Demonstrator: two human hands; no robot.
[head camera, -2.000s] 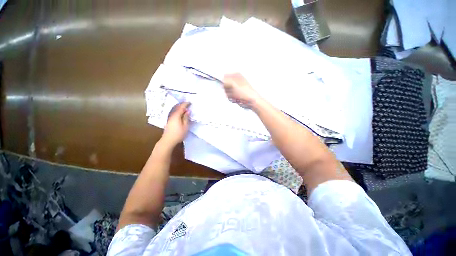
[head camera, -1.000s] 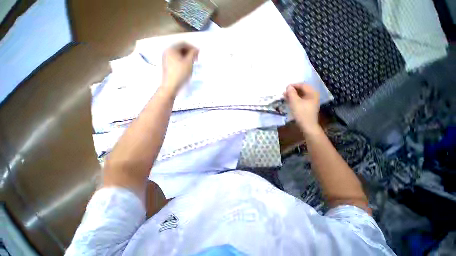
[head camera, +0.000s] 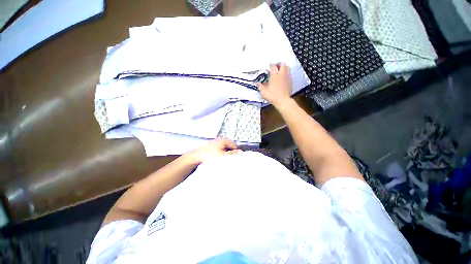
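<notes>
A pile of white paper patterns and cut fabric (head camera: 206, 46) lies in front of me. A long narrow white-topped strip with dark edges (head camera: 191, 77) lies across it. My right hand (head camera: 276, 84) grips the strip's right end. My left hand (head camera: 219, 148) is low at the table's front edge, close to my shirt, with fingers curled; whether it holds anything is unclear. A floral-print piece (head camera: 242, 122) shows under the pile near my left hand. Another small floral piece (head camera: 100, 114) shows at the pile's left edge.
A dark printed panel (head camera: 328, 46) lies right of the pile, with a pale patterned piece (head camera: 395, 33) beyond it. A patterned weight (head camera: 205, 5) is at the top edge. A pale stack (head camera: 49, 26) lies upper left. Fabric waste (head camera: 434, 144) lies on the floor at right.
My left hand has come down from the top of the pile to the table's front edge. My right hand has closed on the strip's end. The view has shifted.
</notes>
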